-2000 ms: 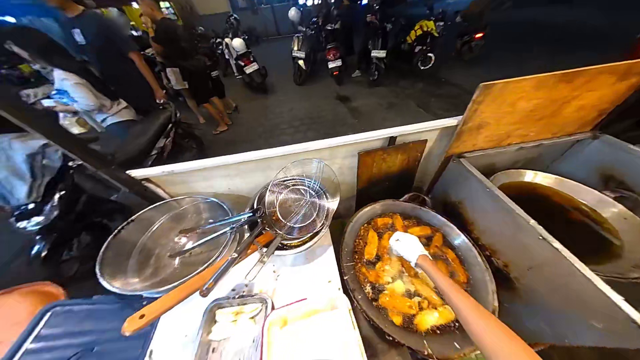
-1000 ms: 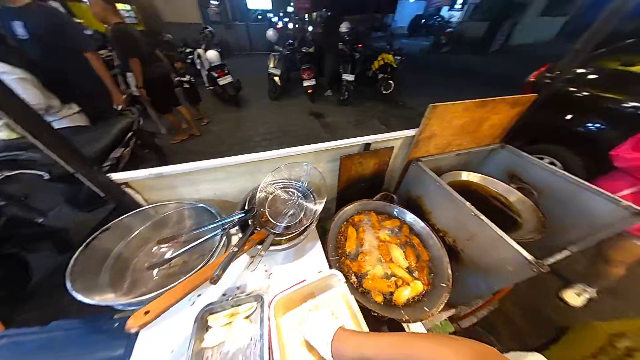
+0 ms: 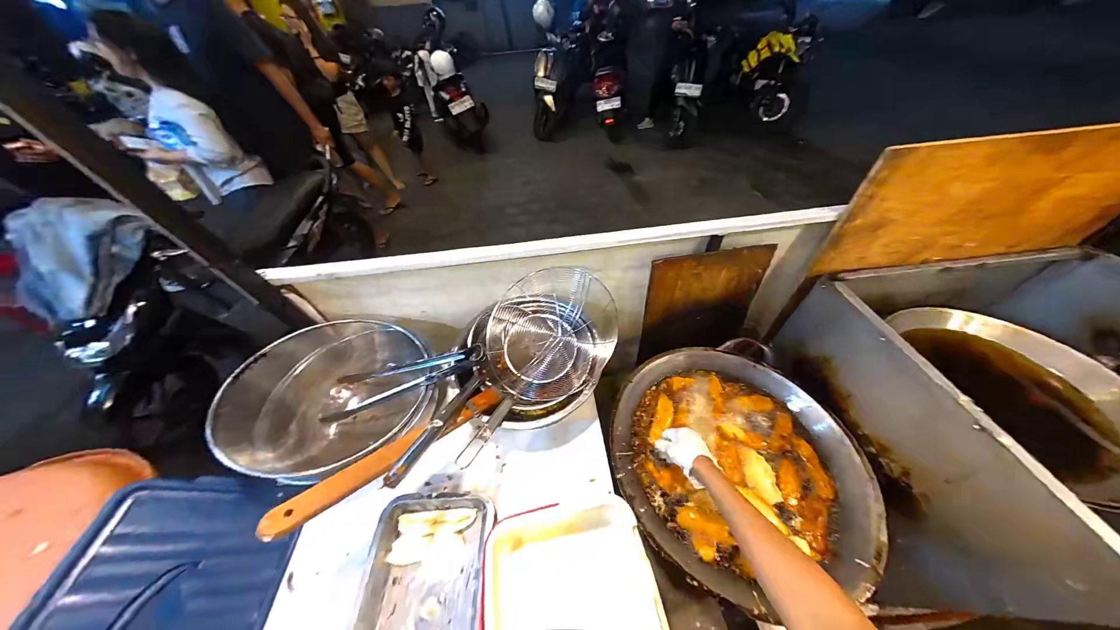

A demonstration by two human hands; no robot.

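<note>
My right hand [image 3: 684, 450], in a white glove, is over the left part of a wok [image 3: 862, 525] of hot oil. Around and below it, battered fritters [image 3: 787, 477] fry, golden to orange, with some paler ones. Whether its fingers hold anything cannot be told. My left hand is not in view. Left of the wok stand a tub of pale batter [image 3: 569, 569] and a metal tray [image 3: 378, 569] with a few pale, sliced pieces. Behind them a wire skimmer [image 3: 551, 337] rests on a pot, beside metal tongs [image 3: 394, 385] and a long wooden handle [image 3: 350, 490].
A large metal bowl [image 3: 262, 437] stands at the left, near a blue plastic container [image 3: 157, 560]. At the right, a metal partition [image 3: 945, 472] separates the wok from a second pan of dark oil [image 3: 1006, 394]. Beyond the cart's ledge [image 3: 560, 249] are people and parked motorbikes.
My right hand was over the wok, then at the batter tub one second ago, and is now over the wok again. The view swung right and back.
</note>
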